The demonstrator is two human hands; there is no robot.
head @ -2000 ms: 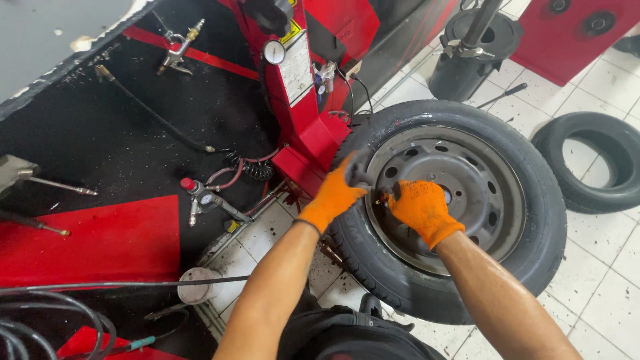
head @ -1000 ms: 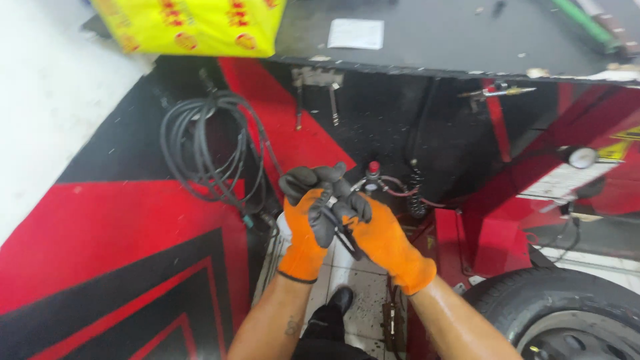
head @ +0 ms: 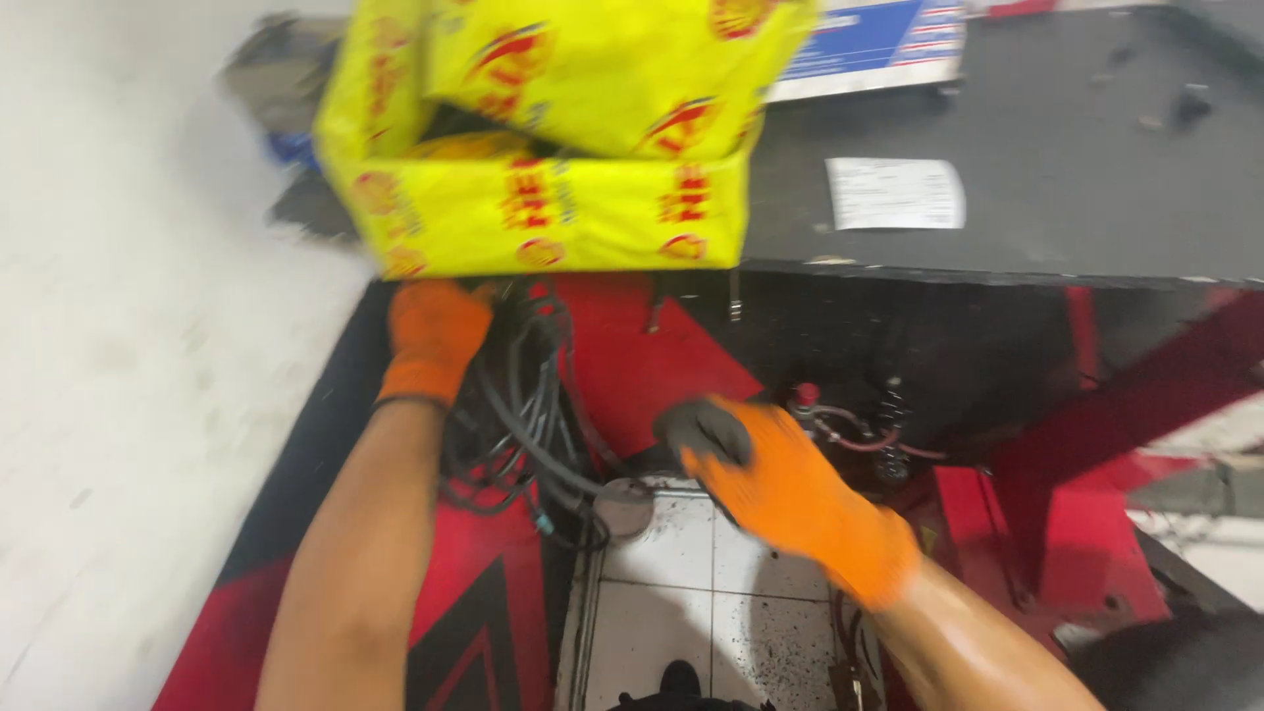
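My left hand (head: pixel 434 341), in an orange work glove, reaches up beside the coiled black hose (head: pixel 538 395) on the wall, just under the workbench edge. Its fingertips are partly hidden below a yellow plastic bag (head: pixel 563 212) with red print, so its grip cannot be told. My right hand (head: pixel 760 469), in an orange glove with dark fingers, is in the air over the tiled floor, blurred, with its fingers curled. Whether it holds anything is not clear. The hose hangs between the two hands.
A dark workbench (head: pixel 1037 188) runs across the top, with a printed paper slip (head: pixel 894 194) and a blue-and-white box (head: pixel 874 44). A red machine base (head: pixel 1047 533) stands at right, near a red-capped air fitting (head: pixel 807 397). A round container (head: pixel 624 507) sits by the wall.
The view has swung left from the tyre to the bench. My hands, close together one second ago, are now apart; the left one has moved up to the hose at the wall.
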